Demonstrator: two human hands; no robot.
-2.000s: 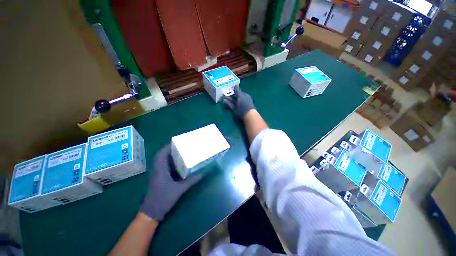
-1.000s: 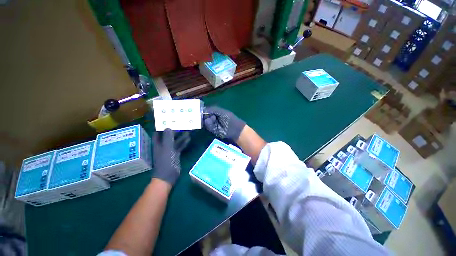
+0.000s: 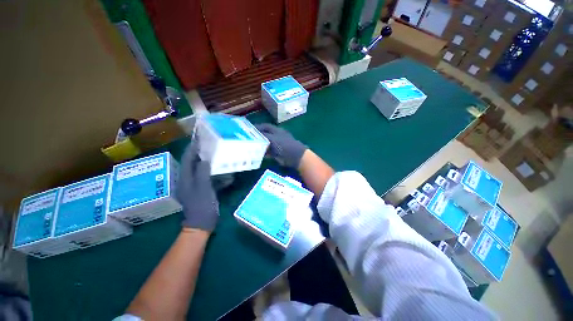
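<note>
A white product box (image 3: pixel 234 149) with a blue top is held tilted above the green bench, slightly blurred. My left hand (image 3: pixel 200 191), in a dark grey glove, grips its left side. My right hand (image 3: pixel 281 145), in the same glove, is at its right side; its fingertips are partly hidden behind the box. Another product box (image 3: pixel 274 208) stands on the bench close in front of me, blue label up. One more box (image 3: pixel 286 99) sits at the bench edge by the roller conveyor (image 3: pixel 264 78).
A row of three boxes (image 3: pixel 81 209) stands at bench left. A single box (image 3: pixel 399 98) stands far right. The side stand at lower right holds grouped boxes (image 3: pixel 482 183). Ball-knob levers (image 3: pixel 130 126) flank the dark red curtain (image 3: pixel 232 34).
The held box has turned from its white face towards me to showing its blue top. The box under the curtain has come forward off the rollers to the bench edge.
</note>
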